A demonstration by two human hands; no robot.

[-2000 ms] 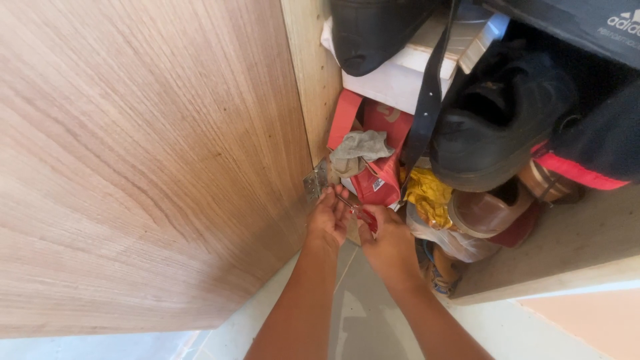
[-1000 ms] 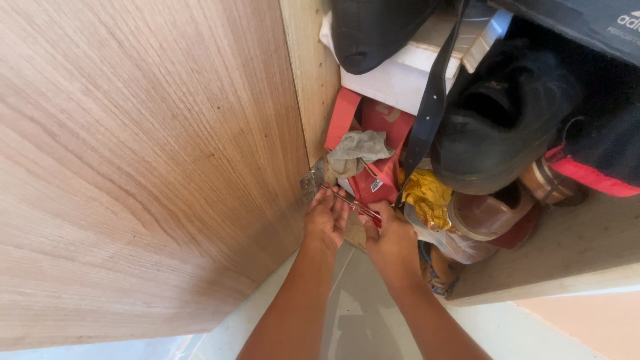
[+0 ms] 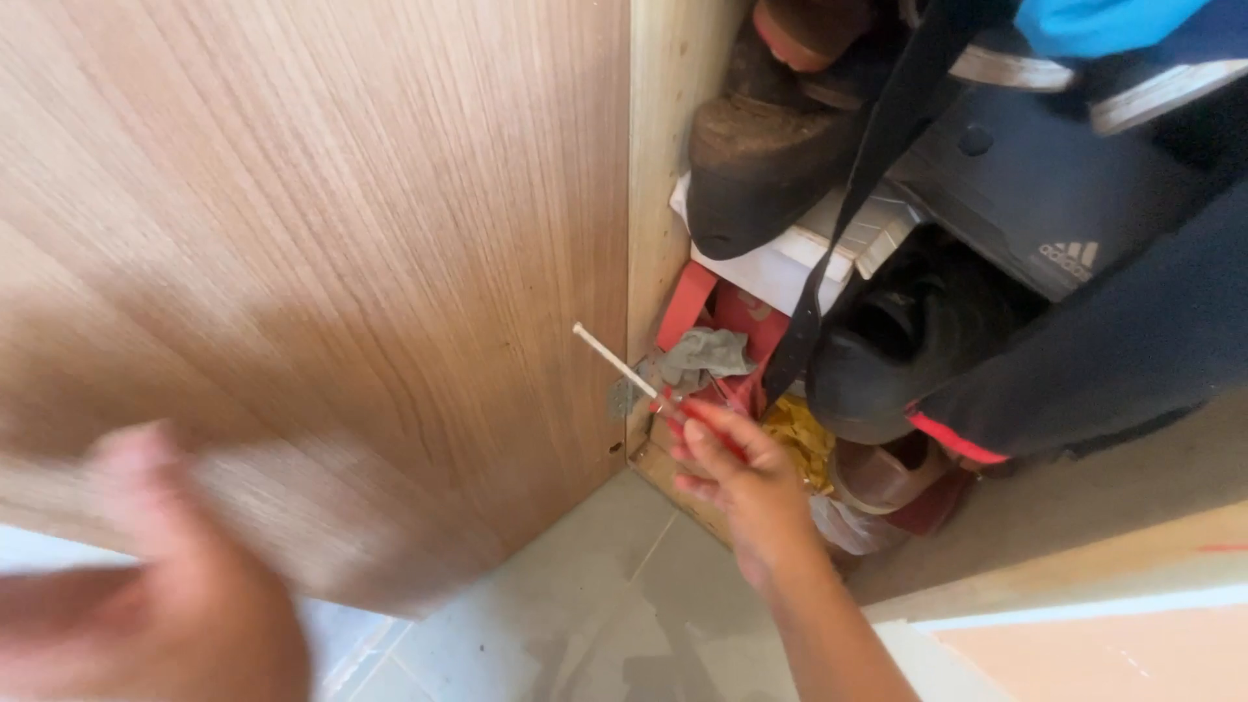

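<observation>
In my right hand (image 3: pixel 746 478) is a screwdriver (image 3: pixel 624 370) with a red handle, its pale shaft pointing up and left across the wooden door (image 3: pixel 390 244). Just behind the tool, a metal hinge (image 3: pixel 624 392) sits low at the joint between door and cabinet side, partly hidden. My left hand (image 3: pixel 185 575), blurred and near the camera at the lower left, has its thumb raised; its fingers are mostly out of clear view, and whether it holds anything does not show.
Shoes (image 3: pixel 907 341), a red box (image 3: pixel 746 302), a grey cloth (image 3: pixel 707 356) and yellow crumpled material (image 3: pixel 804 439) crowd the cabinet at right. A black strap (image 3: pixel 838 244) hangs down in front. Grey floor tiles (image 3: pixel 585 585) lie below.
My left hand has left the screwdriver beside the hinge and moved left, closer to the camera. My right hand still holds the screwdriver. The view now takes in more of the upper shelf.
</observation>
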